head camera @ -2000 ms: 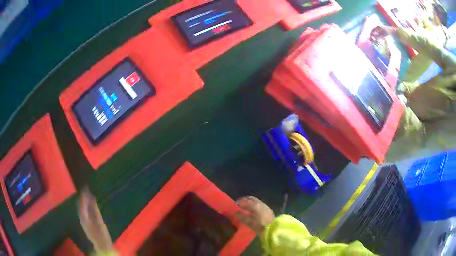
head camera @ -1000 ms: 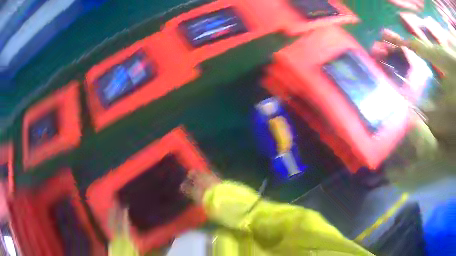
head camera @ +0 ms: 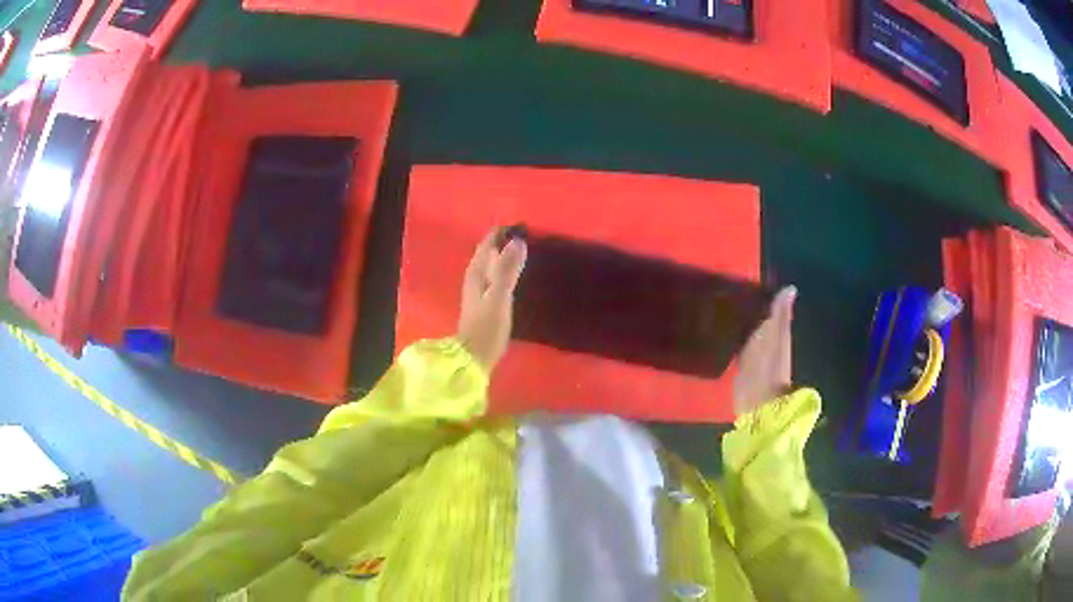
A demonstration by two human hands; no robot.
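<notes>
A dark tablet point(head camera: 635, 303) is held between my two hands over a red foam tray point(head camera: 453, 212) in front of me. It is slightly tilted and its face is black. My left hand point(head camera: 488, 294) grips its left edge, with the thumb near the upper left corner. My right hand point(head camera: 767, 353) grips its right edge, slightly blurred. Whether the tablet's lower edge touches the foam cannot be told.
Another dark tablet point(head camera: 288, 233) lies on a red tray at left, beside leaning stacked trays point(head camera: 135, 212). A blue tape dispenser point(head camera: 888, 370) and more stacked trays point(head camera: 982, 376) stand at right. Tablets with lit screens point(head camera: 912, 57) lie across the back. Blue crate point(head camera: 71, 559) at lower left.
The view has swung left, bringing the tray to the middle. The tablet that lay on its tray is now gripped at both ends and turned relative to it.
</notes>
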